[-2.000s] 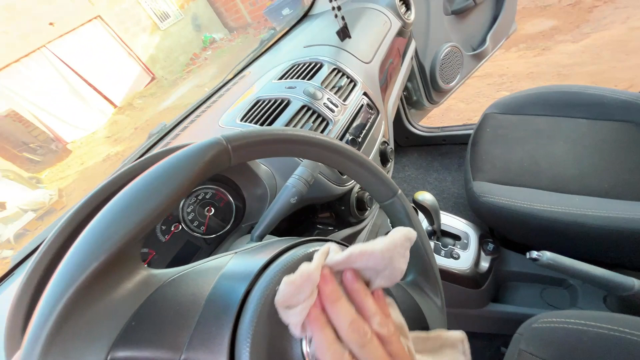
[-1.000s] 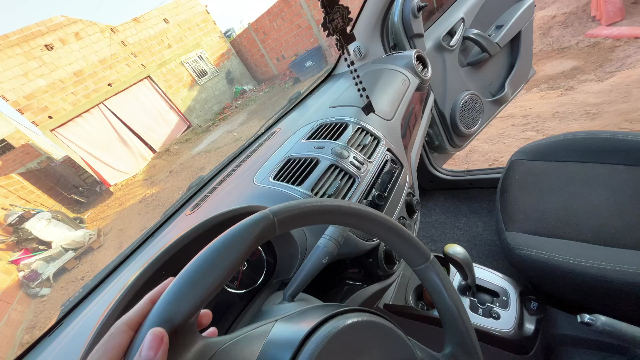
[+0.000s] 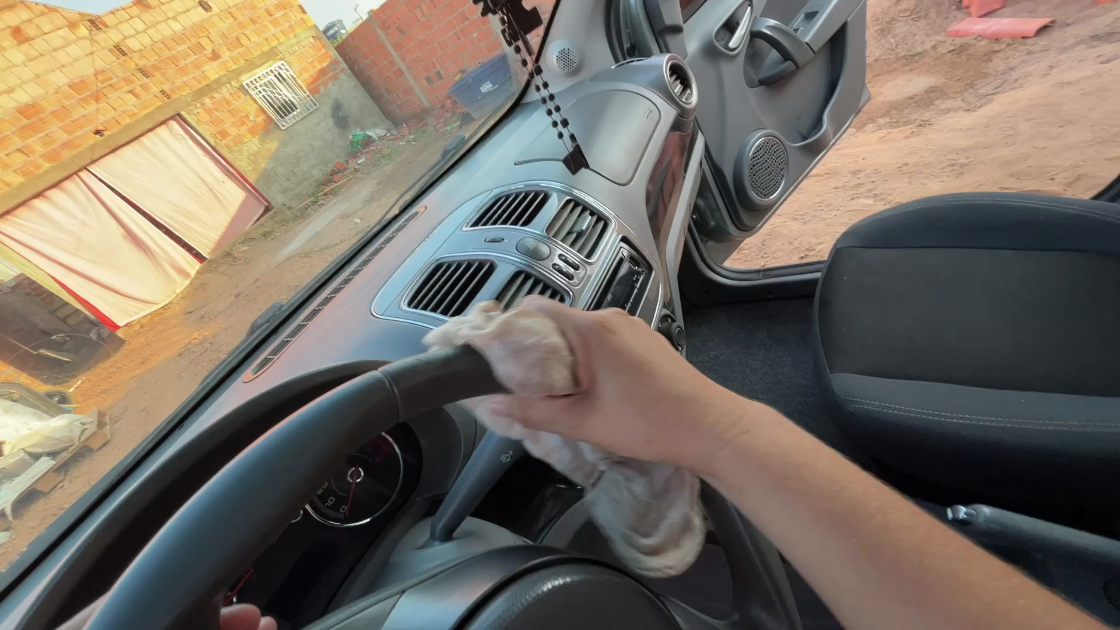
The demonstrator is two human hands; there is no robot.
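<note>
My right hand (image 3: 612, 376) grips a pale cloth (image 3: 643, 516) wrapped over the upper right rim of a dark steering wheel (image 3: 289, 464). One end of the cloth hangs down inside the wheel, in front of the wiper stalk (image 3: 477, 486). At the bottom left edge, my left hand (image 3: 241, 618) is around the wheel's rim; only fingertips and a bit of the hand show, the rest hidden by the rim or cut off. Behind the wheel lies the instrument cluster (image 3: 354, 481), partly covered by the rim.
Air vents (image 3: 451, 287) and a car radio (image 3: 623, 278) are in the dashboard centre. A beaded string (image 3: 549, 101) hangs before the windshield. To the right are the passenger seat (image 3: 962, 324), the handbrake lever (image 3: 1032, 534) and an open passenger door (image 3: 787, 96).
My right hand, out of view one second ago, is back with the cloth on the upper right rim. Two seconds ago it held the cloth lower, by the wheel's right side. My left hand sits lower in view.
</note>
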